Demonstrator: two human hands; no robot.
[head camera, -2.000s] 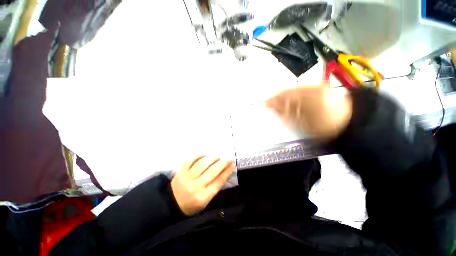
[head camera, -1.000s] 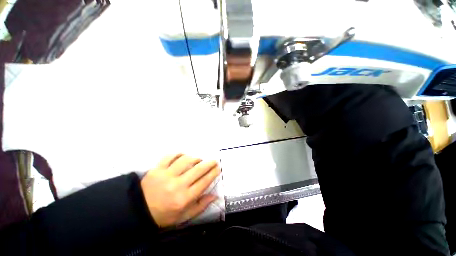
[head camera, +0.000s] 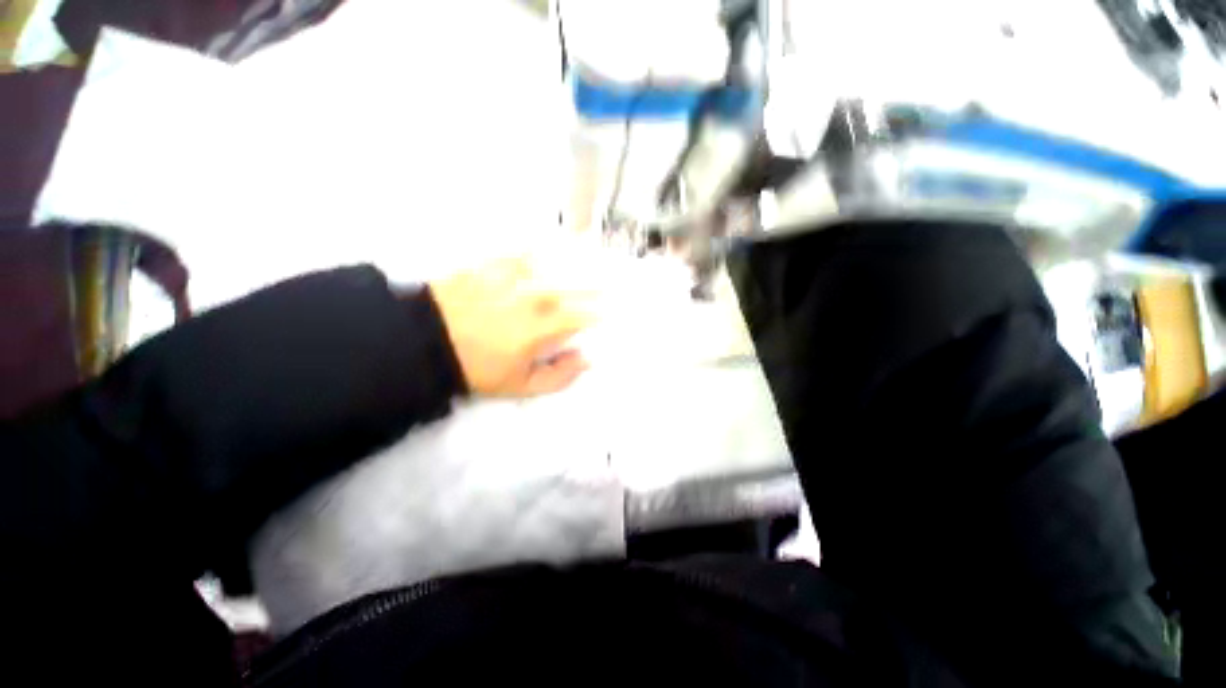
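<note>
A quilted panel (head camera: 444, 511), white reverse up, lies across the table left of the needle area and hangs over the front edge. My left hand (head camera: 518, 329) lies on the panel, fingers pointing toward the needle area; it is blurred and overexposed, and I cannot tell whether it grips the cloth. My right hand is hidden; only the black sleeve shows, reaching under the machine head. The sewing machine (head camera: 1049, 168), white with a blue stripe, stands at the upper right. Its presser foot area (head camera: 699, 262) is blurred, just right of my left fingers.
Maroon cloth (head camera: 34, 309) lies at the far left. The table's front edge (head camera: 713, 500) runs below the needle area. A yellow-brown object (head camera: 1172, 347) stands at the right beyond my right sleeve.
My left hand has moved forward toward the needle area, and the panel has shifted with more of it over the front edge. My right arm stays under the machine head.
</note>
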